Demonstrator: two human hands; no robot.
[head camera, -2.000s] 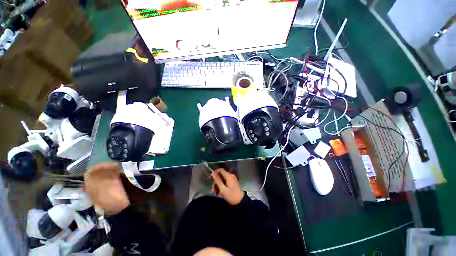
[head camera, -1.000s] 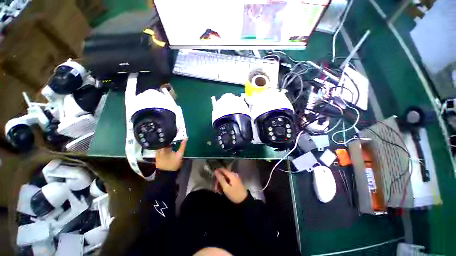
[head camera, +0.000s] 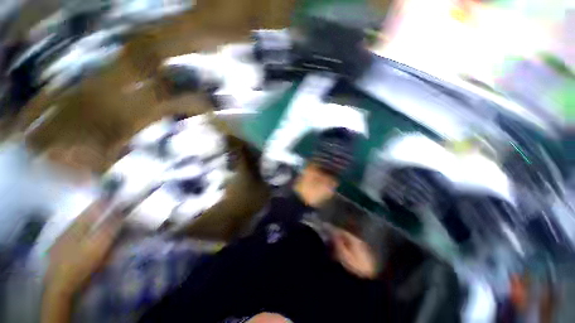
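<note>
The frame is heavily blurred. A white dome camera (head camera: 337, 129) with a black ball stands at the near edge of the green bench. My left hand (head camera: 315, 186) is at the lower front of its black ball; whether it grips the ball is too blurred to tell. My right hand (head camera: 354, 252) is low in front of my body, fingers unclear, and I cannot tell whether it holds anything. More dome cameras (head camera: 429, 158) stand to the right, smeared together. A white label strip (head camera: 277, 151) hangs at the left of the first camera.
A bin of white cameras (head camera: 180, 173) is at the left. Another person's bare hand and forearm (head camera: 79, 252) show at the lower left. The keyboard (head camera: 410, 91) and bright monitor (head camera: 466, 44) are at the upper right, with a black case (head camera: 331, 47) beside them.
The view has swung left, so the bench appears further right and tilted. Another person's arm has come into view at the lower left. My left hand remains by the left camera.
</note>
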